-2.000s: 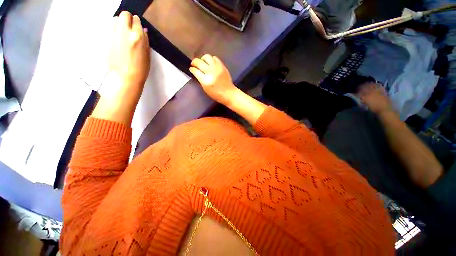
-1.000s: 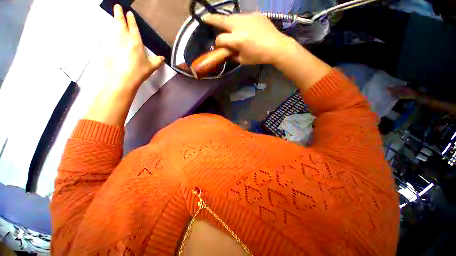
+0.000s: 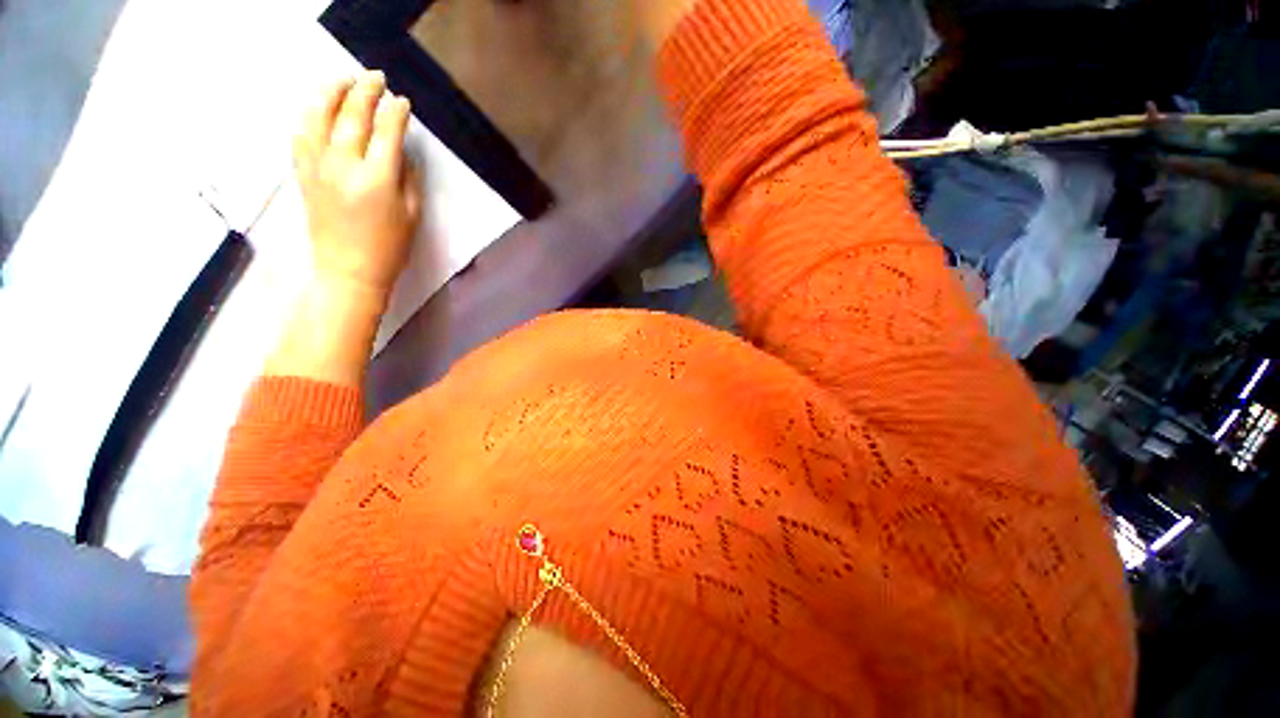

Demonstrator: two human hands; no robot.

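Observation:
A long white garment panel [image 3: 169, 112] lies on the pressing table. A black strip [image 3: 456, 117] runs along its edge and turns a corner near the top of the view. A separate narrow black strip [image 3: 157, 386] lies along the panel at the left. My left hand [image 3: 358, 183] rests flat on the panel, beside the corner strip, holding nothing. My right hand is almost wholly cut off by the top edge; only the orange sleeve and a bit of wrist show. The iron is not in view.
The pressing table cover [image 3: 597, 260] shows brown and lilac beside the panel. A pale cord [image 3: 1039, 136] crosses at the right. Heaps of pale blue cloth [image 3: 1046, 260] lie beyond the table at the right. Rumpled patterned cloth [image 3: 77, 680] is at the lower left.
My right hand, which held the iron over the strip's end a second ago, has moved up out of view, and the iron is out of view too. My left hand has shifted slightly down, its thumb drawn in.

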